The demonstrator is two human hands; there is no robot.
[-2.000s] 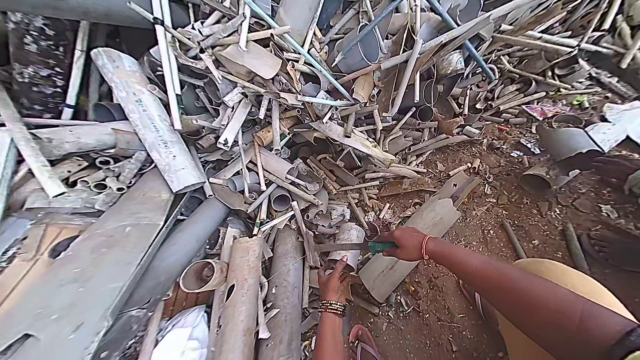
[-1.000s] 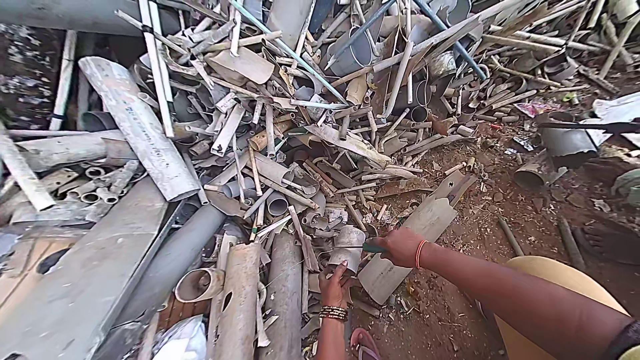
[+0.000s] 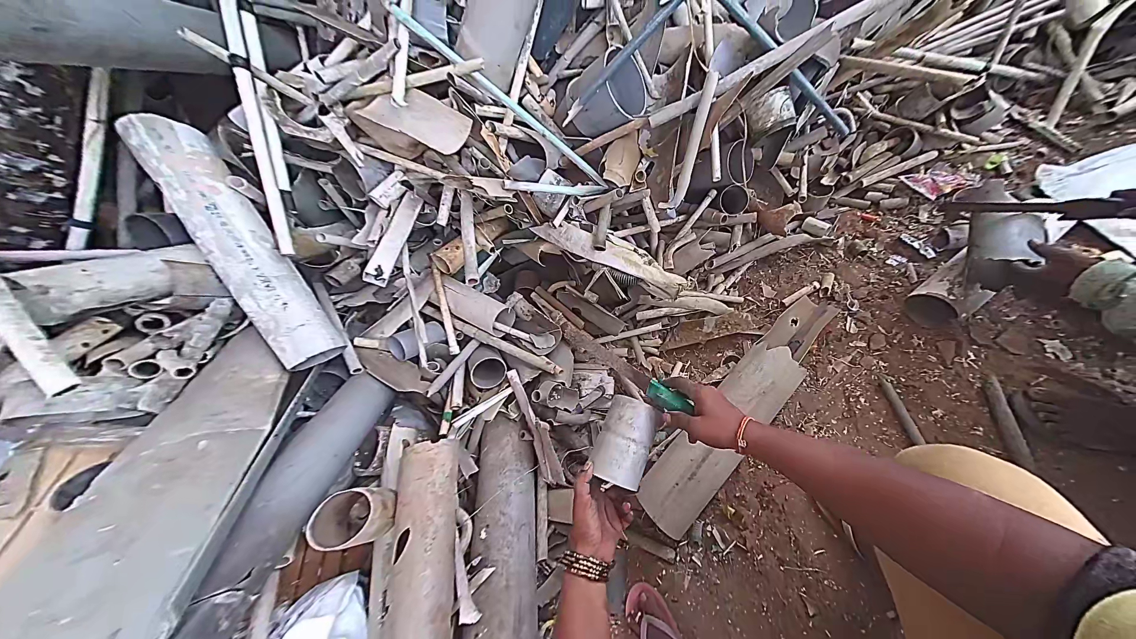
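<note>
My left hand (image 3: 596, 524), with a beaded bracelet at the wrist, holds a short grey plastic pipe piece (image 3: 627, 442) from below. My right hand (image 3: 706, 415) is closed around the green handle (image 3: 670, 397) of a long blade (image 3: 590, 346), which points up and left over the heap. The handle is just above the right edge of the pipe piece. Whether the blade touches the piece, I cannot tell. A long split grey pipe panel (image 3: 723, 435) lies on the soil behind the right hand.
A large heap of broken pipes (image 3: 550, 257) spreads ahead and left. Larger pipes (image 3: 508, 532) lie beside my left arm. At right, another person's hand (image 3: 1069, 266) is by a wide pipe piece (image 3: 1003, 235), with a dark blade (image 3: 1047, 209) above. Brown soil (image 3: 772, 550) shows below my right arm.
Two seconds ago the blade lay level across, left of my right hand; now it points up and left. The pipe piece is tilted and more of it shows above my left hand.
</note>
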